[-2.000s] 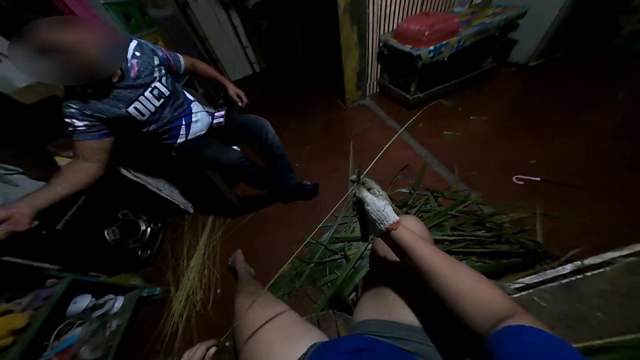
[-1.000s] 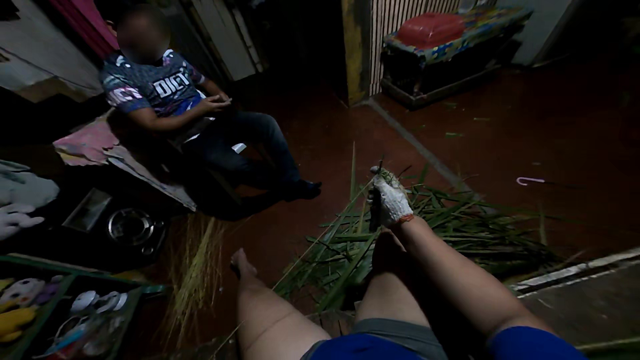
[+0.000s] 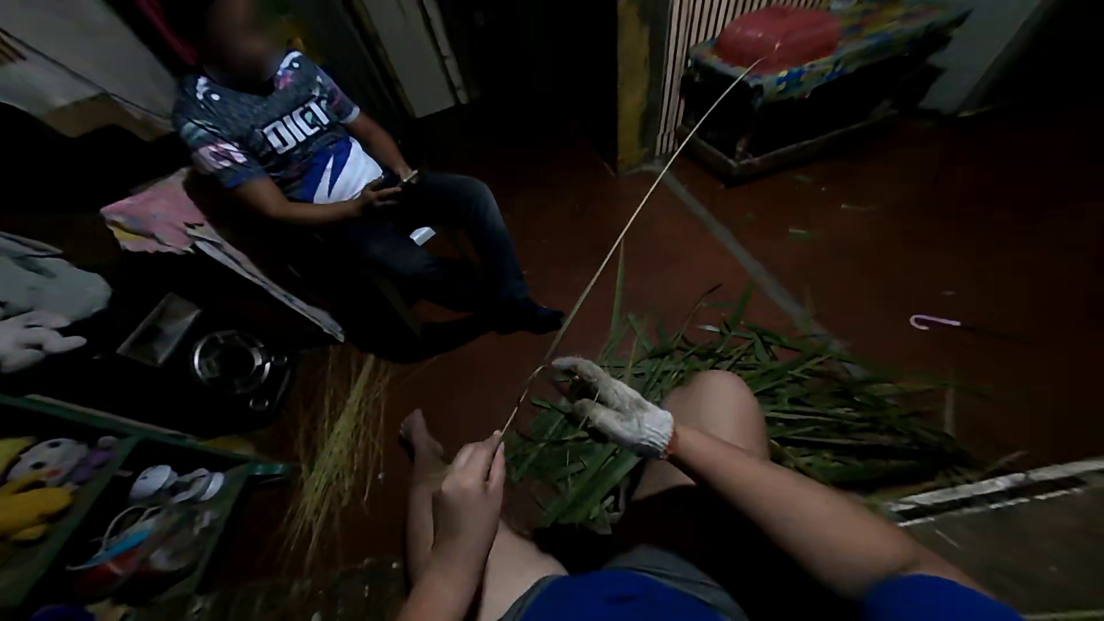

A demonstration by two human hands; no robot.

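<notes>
My bare left hand (image 3: pixel 473 473) pinches the near end of a long thin stalk (image 3: pixel 623 231), which slants up and away to the right. My right hand (image 3: pixel 611 407), in a pale knitted glove, is beside the stalk with its fingers apart; whether it touches the stalk cannot be told. Under and beyond my right arm lies a heap of green leaf strips (image 3: pixel 828 397) on the floor. To the left of my legs stands a bundle of thin yellowish stalks (image 3: pixel 341 448).
A seated person (image 3: pixel 293 147) is at the upper left, near a gas stove (image 3: pixel 231 362). A green shelf (image 3: pixel 112 466) holds toys at the lower left. A red basin (image 3: pixel 778 36) rests on a covered stand. A hooked handle (image 3: pixel 934 322) lies on the floor.
My left hand has come into view, holding the stalk's near end. My gloved hand has moved down and left, and its fingers have spread. The seated person has brought both hands together since the earliest frame.
</notes>
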